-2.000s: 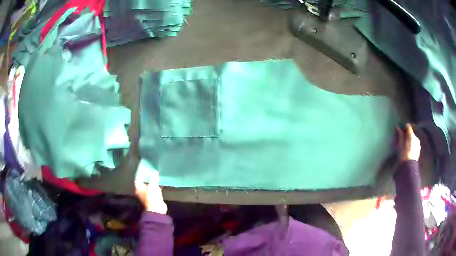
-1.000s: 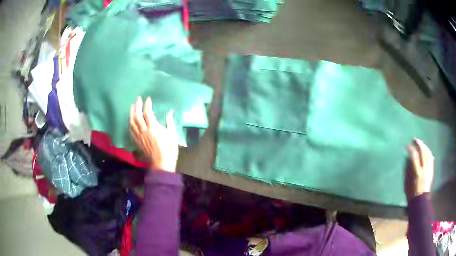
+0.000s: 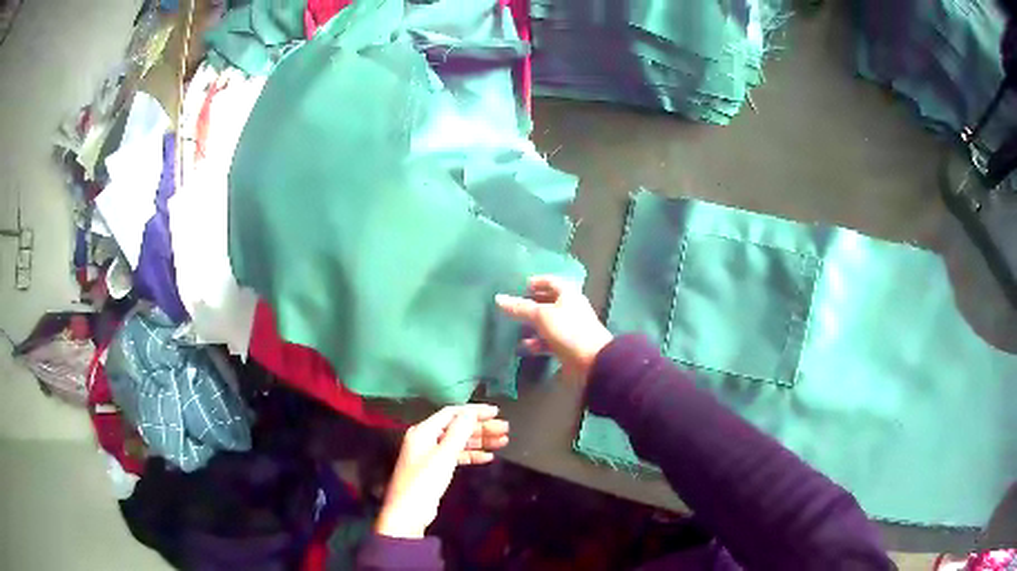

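Observation:
A loose heap of green panels droops at left over red cloth. My right hand reaches across to its right edge, with thumb and fingers closed on the cloth of a panel there; some fingers are in shadow. My left hand is just below the heap's lower edge, palm turned up, fingers slightly curled and apart, holding nothing visible. A green panel with a square patch pocket lies flat at right, partly under my right sleeve, its far end out of the picture.
The dark table has its near edge below the flat panel. A thick green stack with frayed edges lies at the far side. More green pieces and part of a dark machine are at far right. Checked cloth and scraps hang at left.
The view has swung left. My right hand has left the flat panel and crossed to the heap's right edge. My left hand has moved off the heap to below its lower edge.

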